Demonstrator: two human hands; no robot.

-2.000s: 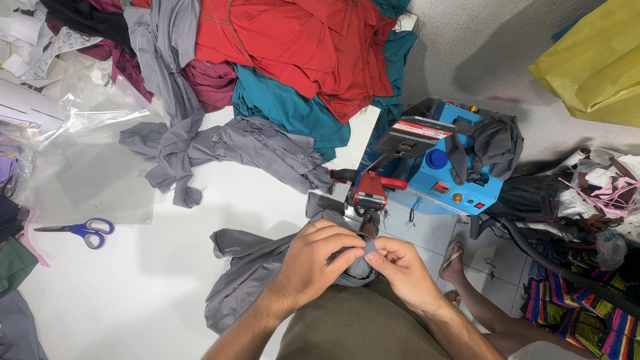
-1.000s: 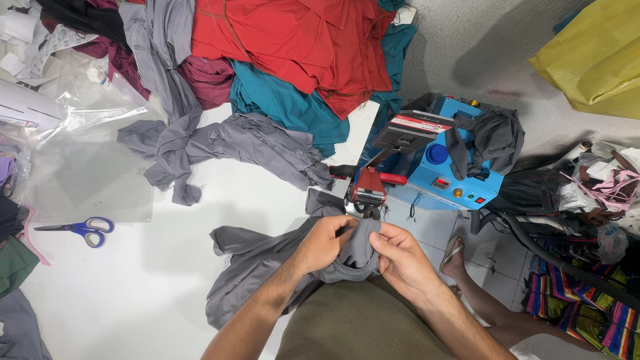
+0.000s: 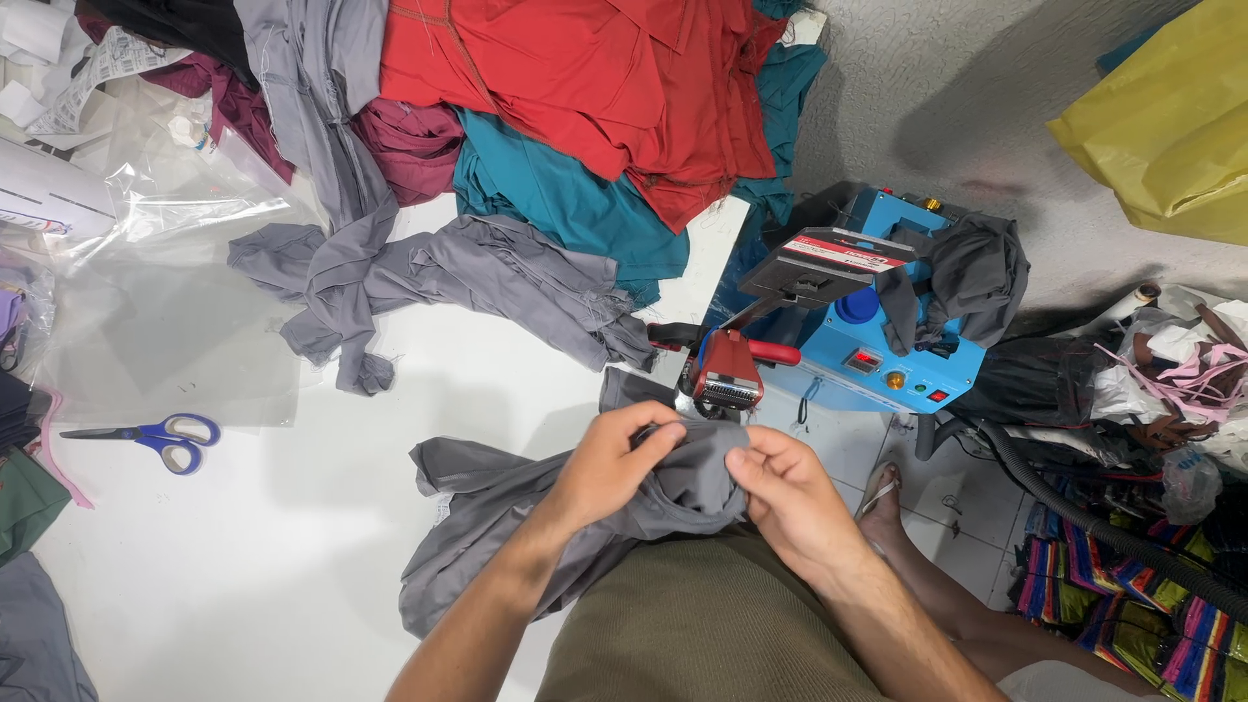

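Observation:
A dark gray garment (image 3: 497,546) lies over the near edge of the white table, one tubular opening of it raised between my hands. My left hand (image 3: 614,463) pinches the left rim of that opening between thumb and fingers. On the right rim, my right hand (image 3: 790,492) grips the fabric the same way. Just beyond the opening stands a red trimming device (image 3: 726,375) with a metal comb-like front and a red handle. The garment's far rim is close to it; whether they touch I cannot tell.
Blue-handled scissors (image 3: 175,439) lie at the left on the white table (image 3: 244,585). Gray fabric (image 3: 487,273), a red garment pile (image 3: 585,88) and teal cloth (image 3: 575,205) lie beyond. A blue machine (image 3: 877,341) with a hose (image 3: 1082,517) stands at the right, near a person's foot (image 3: 882,497).
My hands have moved apart from where they nearly met two seconds ago, and the garment's opening is spread wider between them.

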